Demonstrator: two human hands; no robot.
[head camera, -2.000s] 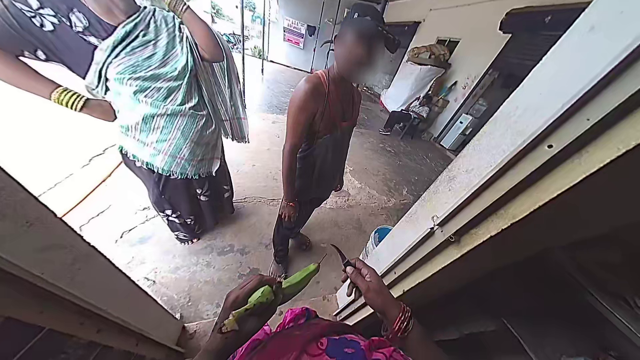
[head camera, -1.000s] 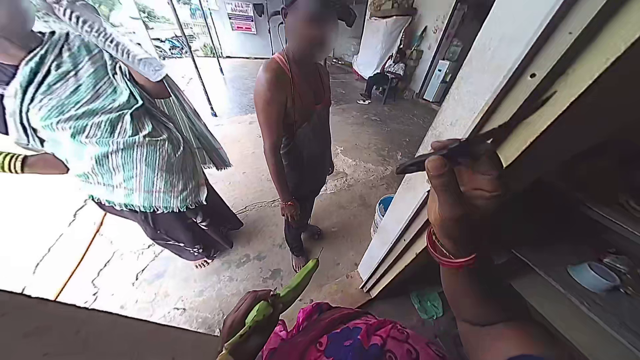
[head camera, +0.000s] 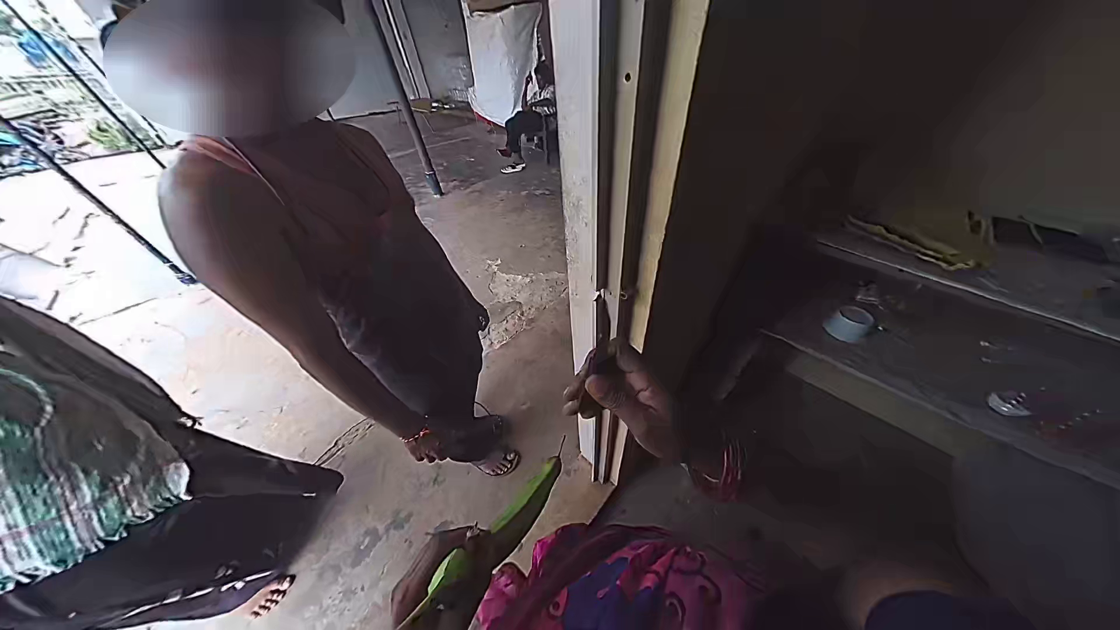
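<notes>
At the bottom centre my left hand (head camera: 437, 569) is closed around a long green vegetable, perhaps a gourd (head camera: 528, 499), whose thin tip points up and to the right. To the right of it and higher, in front of the door frame, my right hand (head camera: 626, 394) grips a small dark knife (head camera: 600, 337) with its blade upward. The knife and the vegetable are apart. Red bangles circle my right wrist. Pink and blue patterned cloth (head camera: 621, 577) lies over my lap, beside the vegetable.
A person (head camera: 350, 262) stands just ahead, and another in a striped shawl (head camera: 70, 490) is at the left edge. The door frame (head camera: 584, 219) rises near my right hand. Dark shelves (head camera: 919, 385) on the right hold a small white cup (head camera: 849, 325). Someone sits farther back.
The view has swung to the right, showing more of the shelves. The standing person is nearer. My right hand, raised with the knife a second ago, is lower and closer to the vegetable.
</notes>
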